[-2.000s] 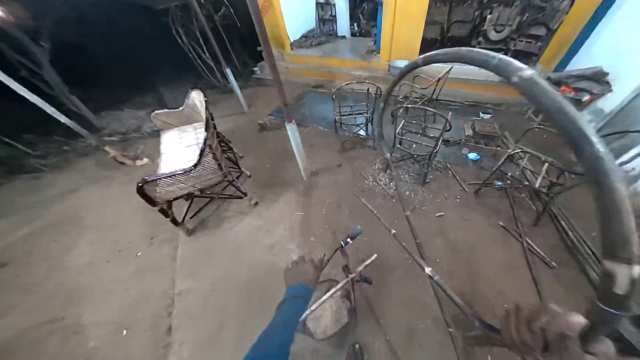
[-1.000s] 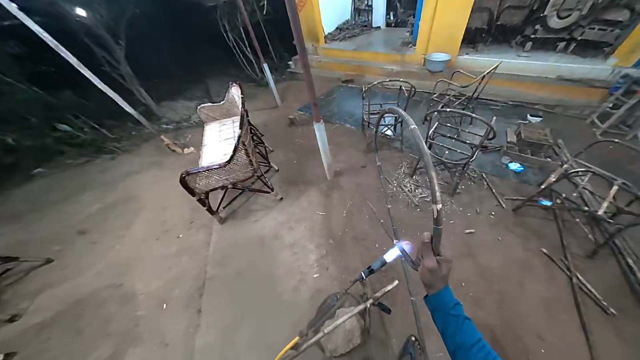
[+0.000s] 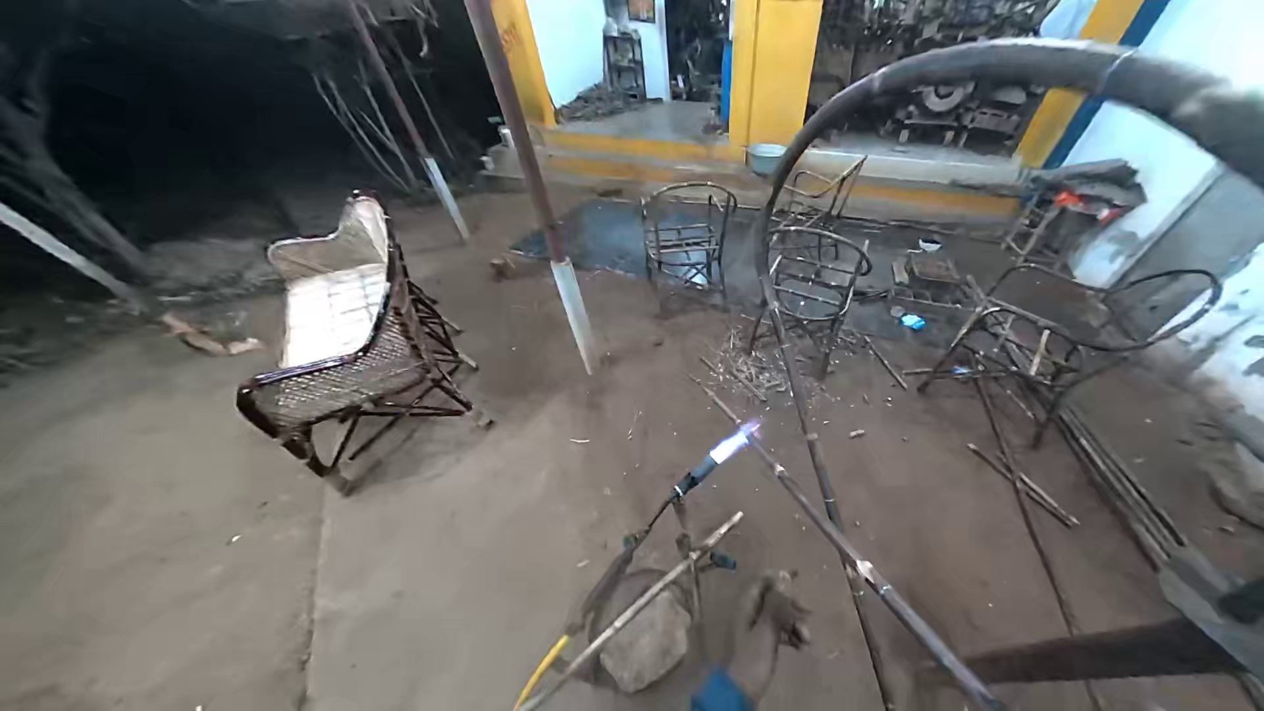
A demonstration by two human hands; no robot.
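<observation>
My left hand (image 3: 780,612), blurred, is low in the centre beside the torch stand, above a blue sleeve (image 3: 721,691); its grip is unclear. My right hand is out of view. A thick bent cane pole (image 3: 938,64) arches across the upper right and runs down past the torch. A straight jointed cane (image 3: 810,513) slants from the torch flame to the bottom edge. The lit blowtorch (image 3: 706,469) rests on a stick support, its flame at the cane's upper part. A stick (image 3: 652,592) lies across a stone (image 3: 647,642) at its base.
A woven cane seat (image 3: 346,346) stands left, near a metal post (image 3: 573,306). Cane chair frames (image 3: 691,237) stand at back centre, another (image 3: 1047,336) at right. Cane offcuts (image 3: 746,365) and long canes (image 3: 1116,474) lie on the ground. A yellow hose (image 3: 541,671) runs at bottom.
One second ago my right hand held the bent cane near the torch flame; it is now out of view. The cane's arch now sits nearer, at upper right. My left hand has come into view.
</observation>
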